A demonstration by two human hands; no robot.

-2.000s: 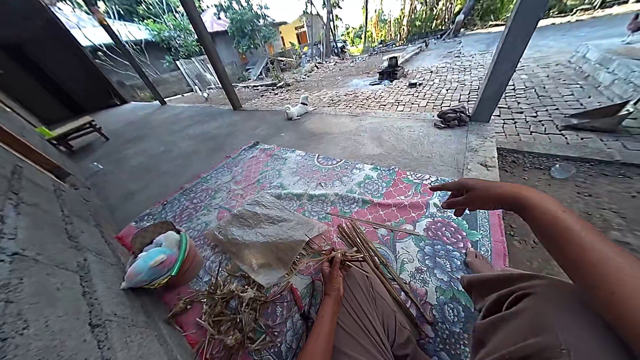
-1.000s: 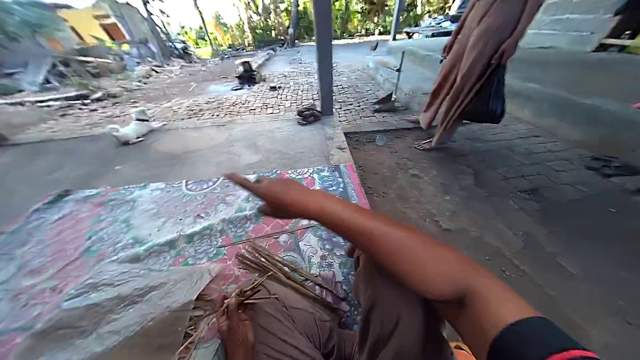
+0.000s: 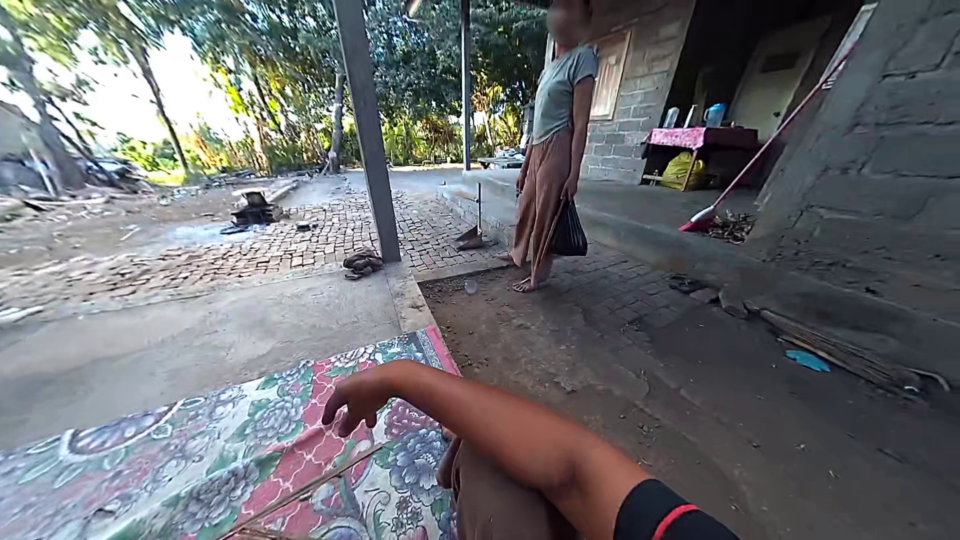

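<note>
My right hand [image 3: 360, 397] hangs above the floral mat [image 3: 270, 420] with its fingers bent downward and apart, holding nothing. The forearm crosses over my brown-clad knee [image 3: 499, 495], and a black sleeve with a red band shows at the elbow. Below the hand, a long thin dry stalk [image 3: 315, 484] lies slantwise over the mat, its lower end near the bottom edge of the view. My left hand is outside the view.
A person [image 3: 555, 142] stands on the ground ahead, a black plastic bag [image 3: 568, 229] hanging from one hand. A grey post [image 3: 369, 135] rises beyond the mat. At the right are a raised concrete step [image 3: 675, 259], a broom [image 3: 701, 219] and a bundle of sticks [image 3: 840, 345].
The view has swung far to the right. My right hand has gone from pointing outward to drooping fingers. My left hand, on the dry stalks in the earlier frames, has left the view.
</note>
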